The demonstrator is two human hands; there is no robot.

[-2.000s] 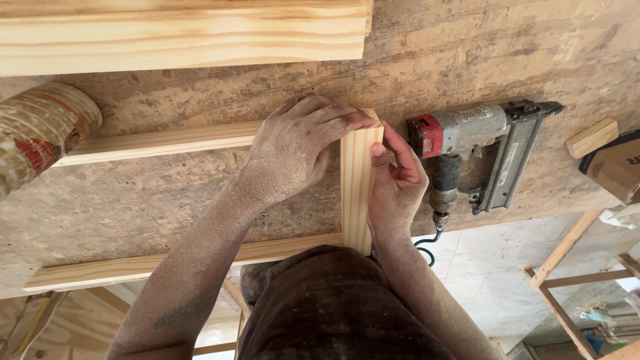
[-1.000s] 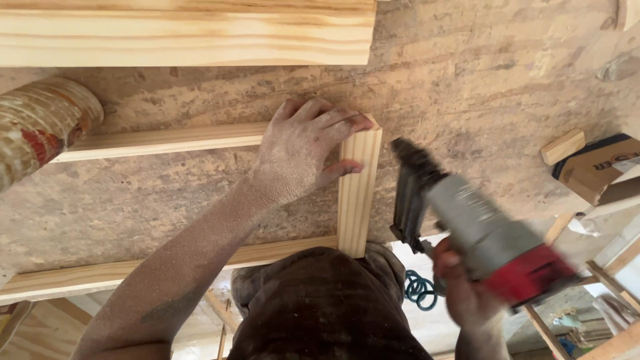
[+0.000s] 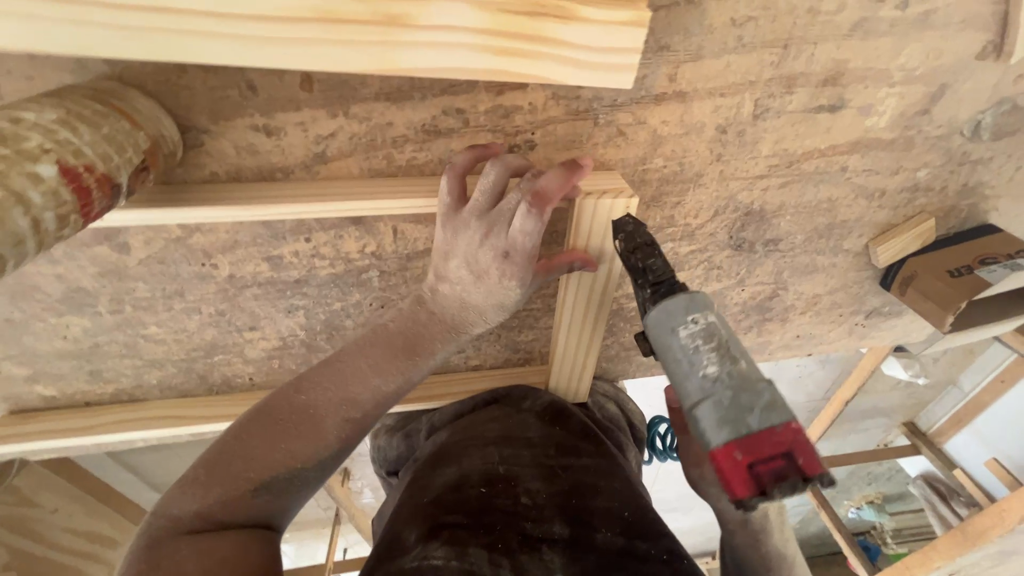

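Note:
My left hand (image 3: pixel 496 232) lies over the corner where a long pine strip (image 3: pixel 320 200) meets a short pine crosspiece (image 3: pixel 588 296), its fingers around the joint and its thumb on the crosspiece. A second long strip (image 3: pixel 208 412) meets the crosspiece's near end, by my body. My right hand (image 3: pixel 692 448), largely hidden behind the tool, holds a grey and red pneumatic nailer (image 3: pixel 712 376). The nailer's dark nose points at the crosspiece's right edge near the corner; whether they touch I cannot tell.
Thick pine boards (image 3: pixel 336 40) lie at the far left. A stained cylinder (image 3: pixel 80 160) rests over the far strip. On the right are a small wood block (image 3: pixel 902 240) and an open cardboard box (image 3: pixel 952 276). A coiled blue hose (image 3: pixel 660 440) hangs below the table's near edge.
My right hand has left the crosspiece and picked up the nailer, which lay on the table at the right. Its nose now stands by the corner. My left hand has stayed at the joint.

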